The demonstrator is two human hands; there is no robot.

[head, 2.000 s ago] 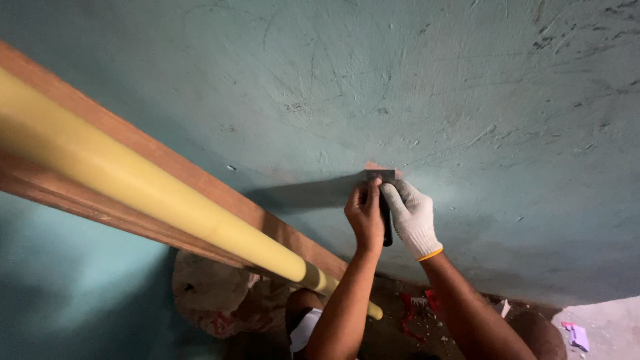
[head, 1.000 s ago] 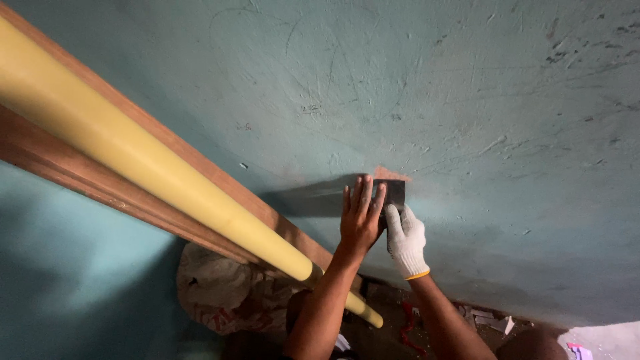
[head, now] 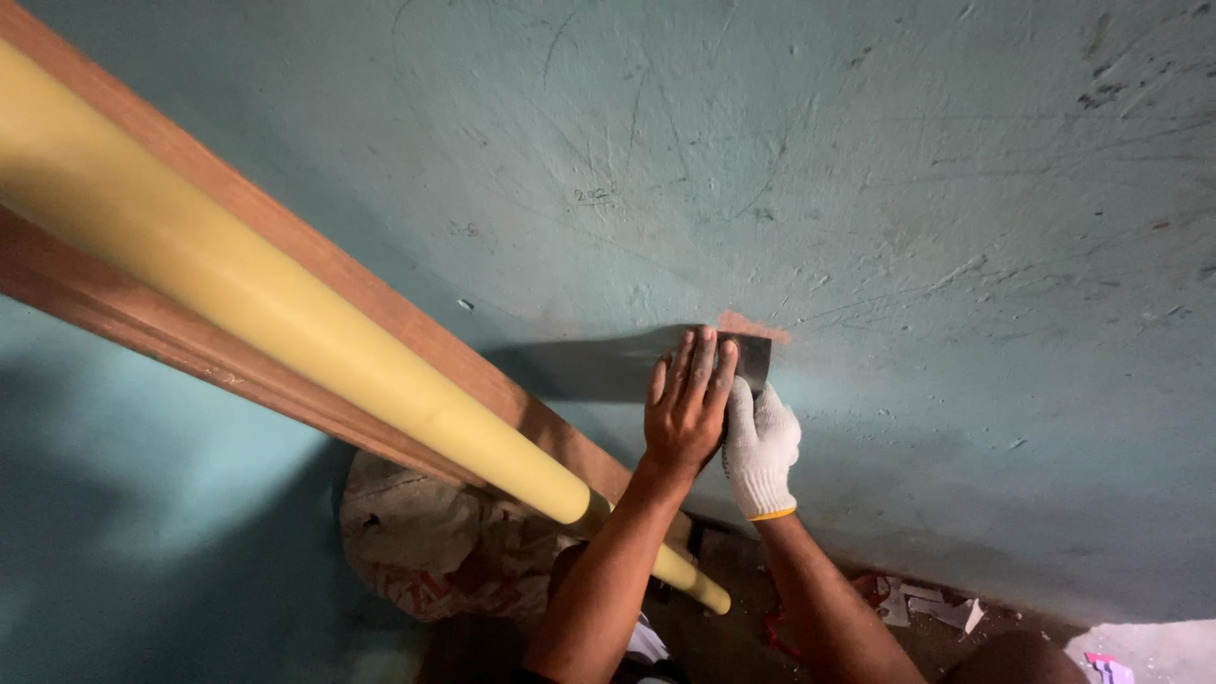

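In a white knit glove with a yellow cuff edge, my right hand (head: 763,448) grips a scraper (head: 751,359), whose dark flat blade lies against the blue-green painted wall (head: 570,247). The scraper's handle is hidden by my hands. My bare left hand (head: 692,401) has its fingers extended over the left part of the blade, its fingertips near the blade's upper edge. Just above the blade, a small patch of reddish bare surface (head: 750,326) shows where paint is off. Scratches and dark marks cover the wall around it.
A yellow pole (head: 313,332) slants from upper left to bottom centre, in front of a brown wooden frame (head: 541,418). A pale, crumpled sack (head: 408,522) lies beneath it. Scraps and debris (head: 931,606) lie along the wall's foot, with a pale sheet (head: 1154,651) at bottom right.
Two seconds ago the fingers of my left hand were bent at the scraper; they are now stretched out over its blade. The reddish patch shows wider than before.
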